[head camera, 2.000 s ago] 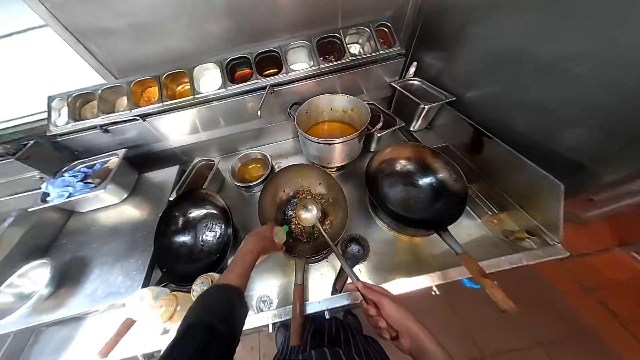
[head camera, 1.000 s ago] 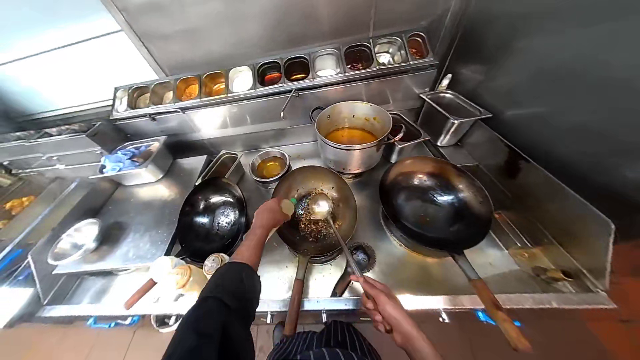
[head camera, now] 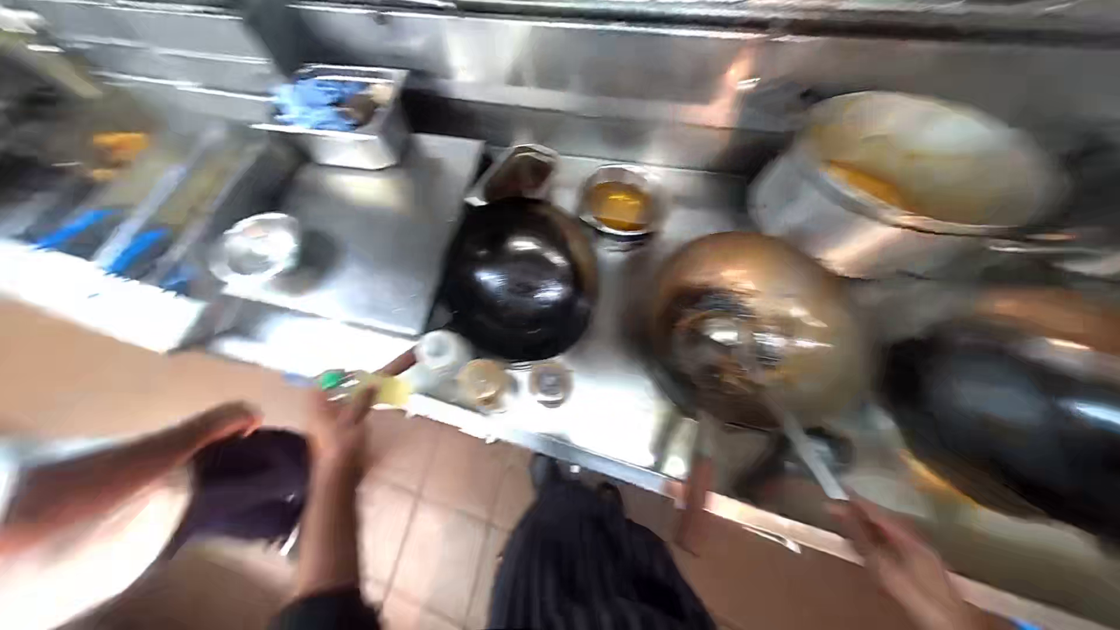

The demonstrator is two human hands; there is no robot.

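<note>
Much of the head view is blurred. My left hand [head camera: 341, 424] is beyond the counter's front edge at left, closed around a small yellowish bottle with a green cap [head camera: 376, 389]. At lower right, my right hand [head camera: 901, 560] grips the handle of a metal ladle [head camera: 814, 455]. The ladle's bowl rests in or just over dark food bits in the middle wok [head camera: 787, 297]. That wok's wooden handle [head camera: 696, 499] points toward me, between my hands. A black wok [head camera: 525, 297] stands to its left. Several bottles or jars, one a pale bottle [head camera: 440, 352], stand by the front edge.
Another person's forearm [head camera: 131, 468] reaches in from the left, close to my left hand. A large pot [head camera: 910, 175] stands behind the middle wok, a dark wok [head camera: 1006, 420] at right. Behind are a bowl of yellow liquid [head camera: 619, 206] and a steel container with blue cloth [head camera: 324, 103].
My left hand has moved from over the middle wok to the left, past the counter's edge. Another person's arm has come into view. The view has swung left. My right hand still holds the ladle.
</note>
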